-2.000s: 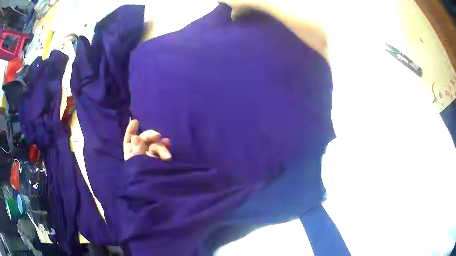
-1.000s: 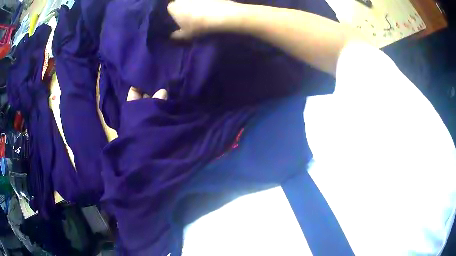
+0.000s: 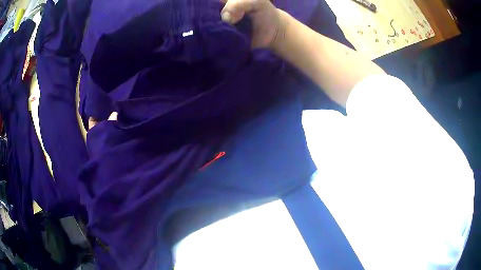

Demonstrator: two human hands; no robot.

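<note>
A purple garment [image 3: 158, 121] spreads over the table and down over my lap. My right hand [image 3: 256, 20] grips its gathered band at the top centre, with the thumb on the cloth. A small white label [image 3: 188, 33] shows on the gathered band [image 3: 198, 45], left of my right hand. My left hand [image 3: 103, 120] is mostly hidden under the garment at the left; only some fingertips show at a cloth edge, so its grip cannot be made out.
More purple garments [image 3: 55, 100] hang in long folds at the left. A dark tool [image 3: 365, 5] lies on the pale table [image 3: 390, 26] at the top right, cut off by the edge. My blue apron [image 3: 253, 153] has red lettering. Dark heaped items lie at the lower left.
My right hand has come in over the cloth and now grips the gathered band, with the label in view. My left hand's fingers have become mostly covered. The view has shifted.
</note>
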